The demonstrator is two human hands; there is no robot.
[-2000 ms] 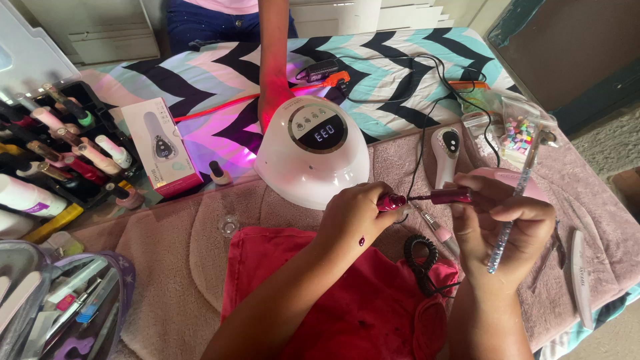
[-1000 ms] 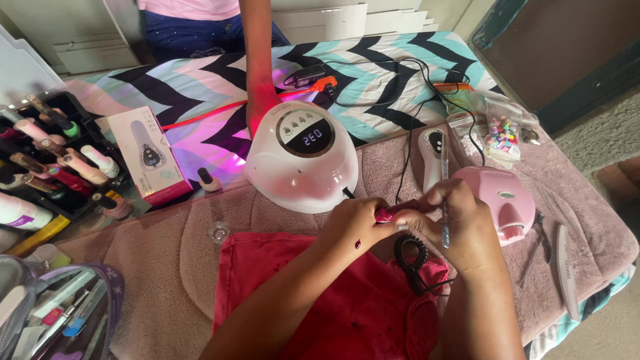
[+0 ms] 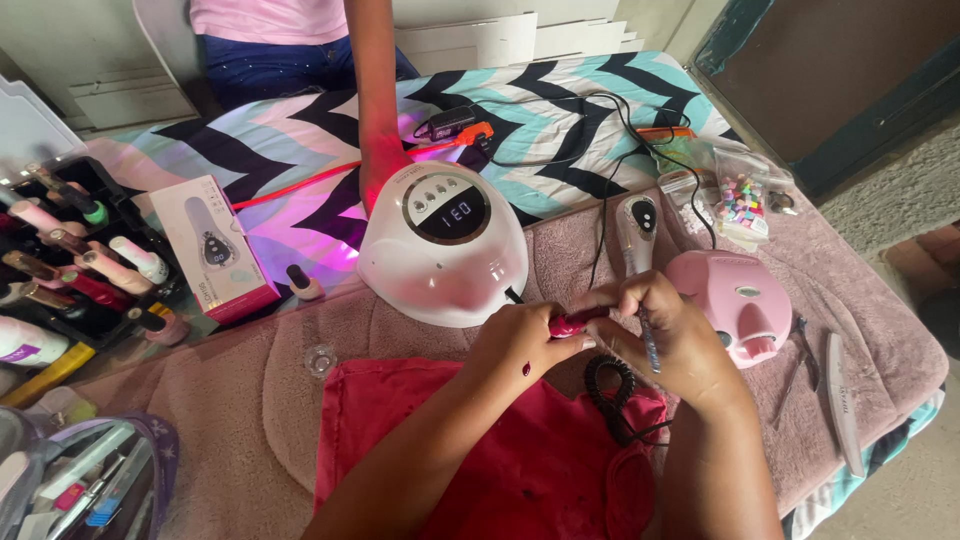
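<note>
My left hand [image 3: 525,337] is closed around a dark red nail polish bottle [image 3: 566,324], with a spot of dark red polish on the back of the hand. Against it, my right hand [image 3: 660,330] grips the bottle's dark cap [image 3: 596,313], which meets the bottle's neck; a thin glittery brush handle [image 3: 649,345] also passes between its fingers. Just beyond stands a white nail lamp [image 3: 450,277] with a lit display. Another person's hand [image 3: 381,176] reaches in at the lamp's far side, its fingers hidden. A red cloth [image 3: 390,420] lies under my forearms.
Polish bottles fill a black rack [image 3: 112,180] at left, beside a white and pink box [image 3: 259,289]. A tool pouch [image 3: 165,457] sits nearer. Rightward are a pink nail drill unit [image 3: 735,300], white handheld device [image 3: 636,232], nippers [image 3: 804,360], nail file [image 3: 844,405], bead bags [image 3: 742,195] and cables.
My right hand has brought the dark red cap and brush from beside the bottle to its neck. The lamp's displayed number has gone down. The other person's arm stays at the lamp.
</note>
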